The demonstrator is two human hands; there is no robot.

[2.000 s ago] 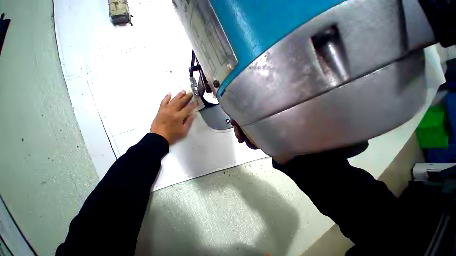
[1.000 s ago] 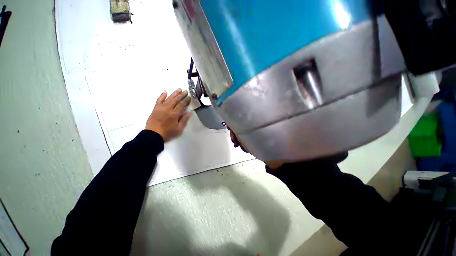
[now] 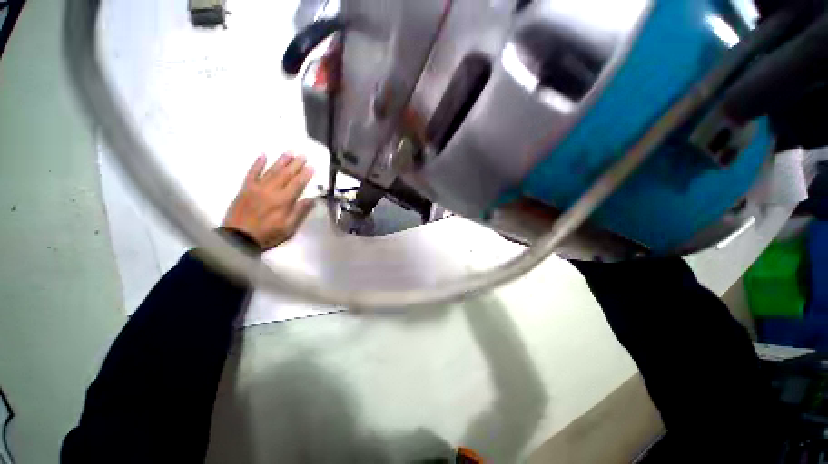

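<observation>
The straight-knife cutting machine [image 3: 626, 100], silver with a blue band, fills the upper middle and right of the head view, turned and blurred. Its grey base plate [image 3: 395, 219] shows below it at the edge of the white paper marker [image 3: 218, 109]. My left hand [image 3: 272, 201] lies flat on the paper, fingers spread, left of the knife area, holding nothing. My right sleeve runs up under the motor housing; the hand itself is hidden behind the machine. The blade is not clear.
A grey power cable [image 3: 363, 301] loops close in front of the view, across my left forearm. A brownish weight [image 3: 208, 11] lies on the paper at the top left. The pale green table [image 3: 54, 181] surrounds it. A green box [image 3: 776, 281] stands at right. A small orange thing shows at the bottom edge.
The machine has swung round, showing another side, and its cable now loops across the view. My left hand has shifted left. My right fingers, visible before, are now hidden.
</observation>
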